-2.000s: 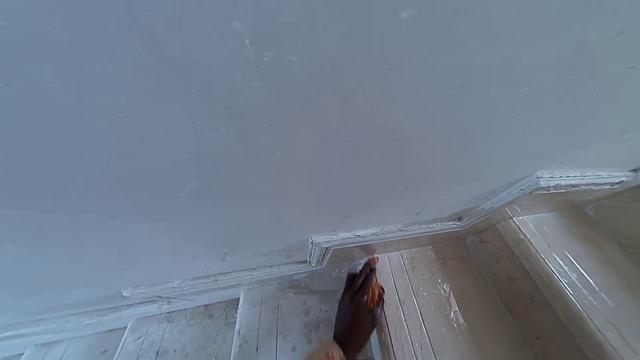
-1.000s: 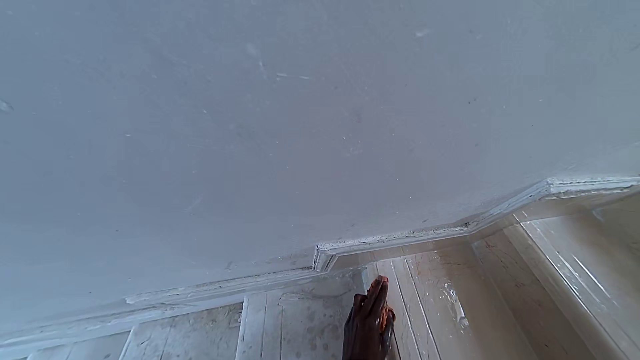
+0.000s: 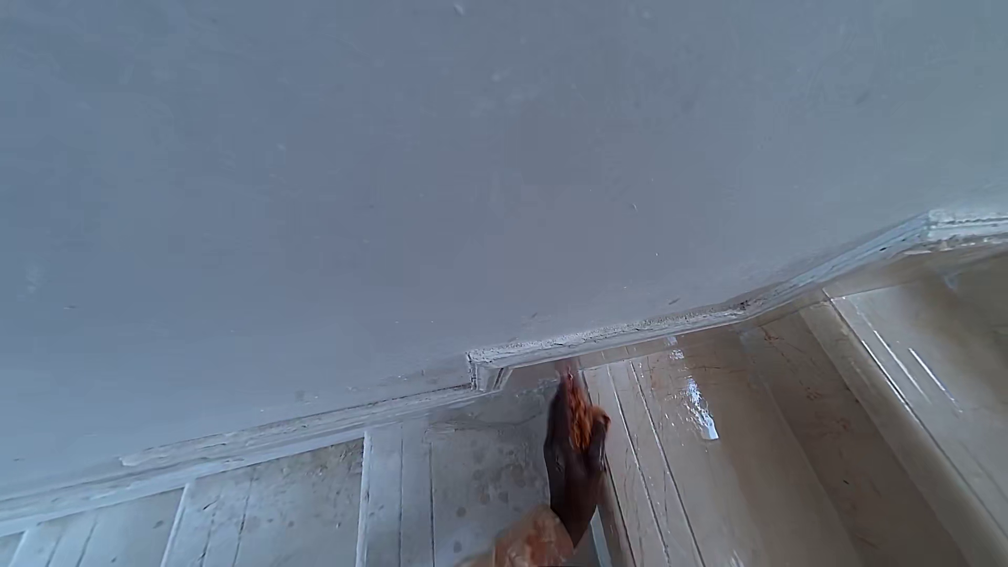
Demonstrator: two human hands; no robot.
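My left hand (image 3: 573, 465) is at the lower middle, fingers pointing up toward the base of the wall. It holds a crumpled orange cloth or sponge (image 3: 581, 413) against a wet stair tread and riser, close below the stepped skirting moulding (image 3: 614, 337). The fingertips are blurred. A stained, light-coloured sleeve (image 3: 528, 542) covers the wrist. Which part of the stair the fingertips touch cannot be told. My right hand is out of view.
A pale painted wall (image 3: 472, 197) fills the upper view. Brownish, shiny wet steps (image 3: 756, 441) lie at the right, with whitish spotted steps (image 3: 291, 504) at the left. Raised step edges and the moulding border the hand.
My left hand has shifted up toward the moulding since one second ago, and more of the wrist and sleeve shows. The orange material stays in it.
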